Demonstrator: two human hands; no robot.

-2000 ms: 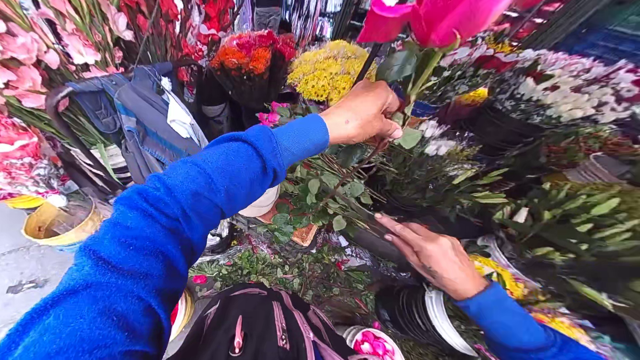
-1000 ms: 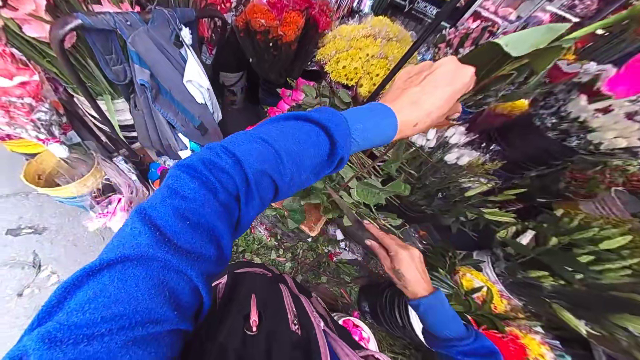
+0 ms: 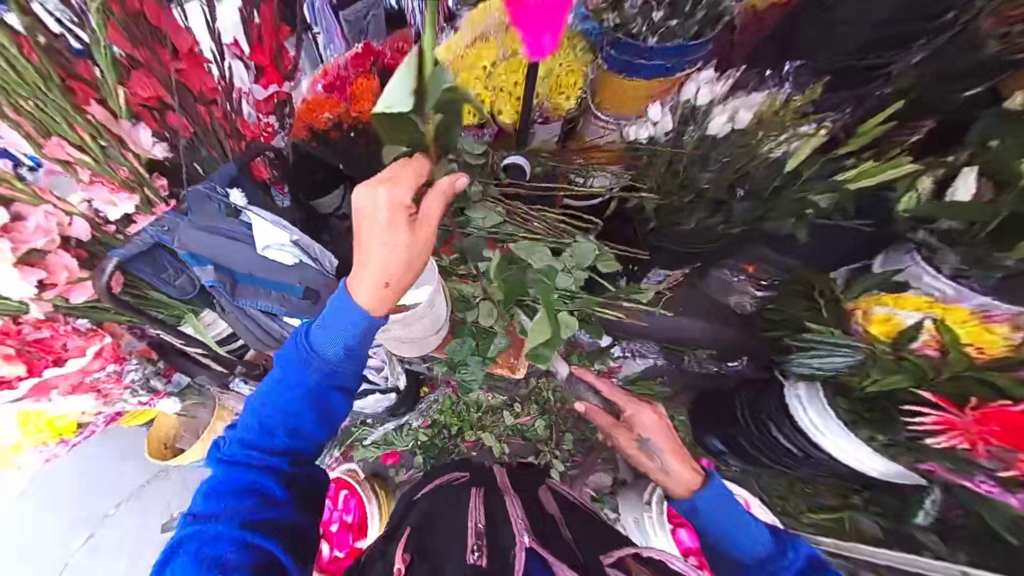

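My left hand (image 3: 404, 232), in a blue sleeve, pinches the leafy green stem (image 3: 430, 72) of a flower, held upright; a bright pink bloom (image 3: 542, 28) shows at the top edge, and whether it belongs to this stem I cannot tell. Lower right, my right hand (image 3: 640, 436) is closed around a dark handle, with what looks like a short pale blade (image 3: 559, 368) at its tip, beside hanging green leaves (image 3: 544, 324). Between the hands lies a heap of cut leafy stems (image 3: 552, 260).
A white bucket (image 3: 420, 316) stands by my left wrist. A grey-blue backpack (image 3: 248, 256) hangs at left. Cut leaves (image 3: 496, 420) cover the ground. Buckets of pink petals (image 3: 344, 520) flank my black and pink garment or bag (image 3: 488, 528). Yellow flowers (image 3: 936, 320) are at right.
The long leafy stem in my left hand, leaning to the right a second ago, now stands upright. My left hand has moved left relative to the yellow flowers behind it.
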